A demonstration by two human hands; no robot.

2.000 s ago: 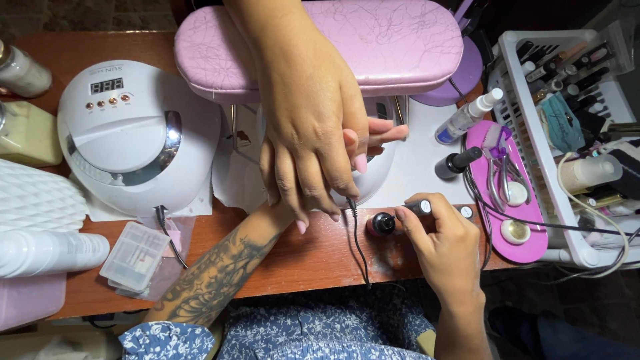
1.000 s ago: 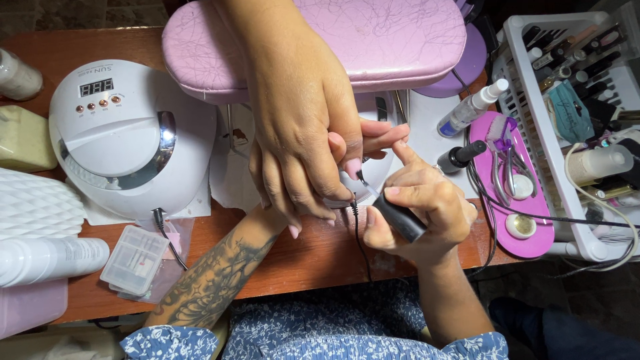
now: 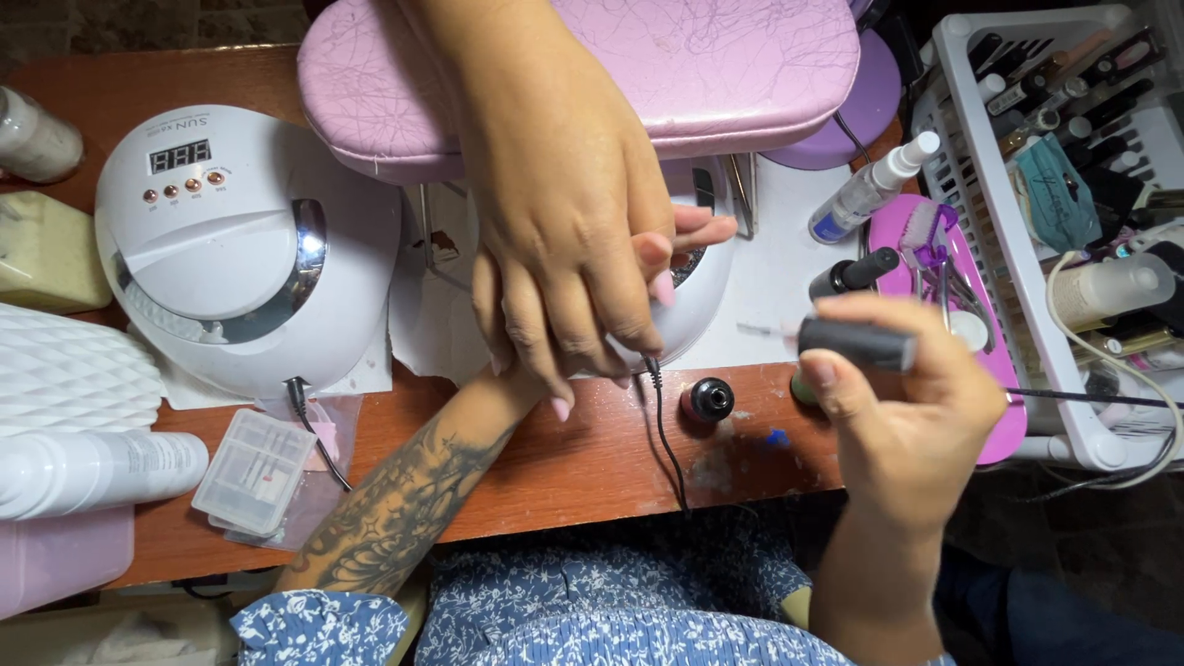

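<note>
My right hand point(image 3: 906, 416) holds a black nail polish brush cap point(image 3: 856, 344) between thumb and fingers, its brush pointing left, slightly blurred. My left hand point(image 3: 666, 242) lies mostly hidden beneath another person's hand point(image 3: 578, 213) and supports it; its fingertips show beside that person's pink-painted thumbnail. Which fingers grip is covered. An uncapped nail polish bottle point(image 3: 712, 400) stands near the table edge, left of my right hand. The other person's wrist crosses a pink padded armrest point(image 3: 740, 65). Under the hands sits a white nail lamp point(image 3: 708, 301), partly hidden.
Another white nail lamp point(image 3: 250, 231) and clear plastic boxes point(image 3: 257, 467) are at the left. A spray bottle point(image 3: 874, 185), a capped black polish bottle point(image 3: 853, 275) and a pink tray point(image 3: 1004, 416) stand right, beside a white basket point(image 3: 1004, 213). Cables cross the table.
My right hand first was beside the polish bottle, then held the brush at the other person's nail. It has now moved right, away from the nail, with the brush cap in it.
</note>
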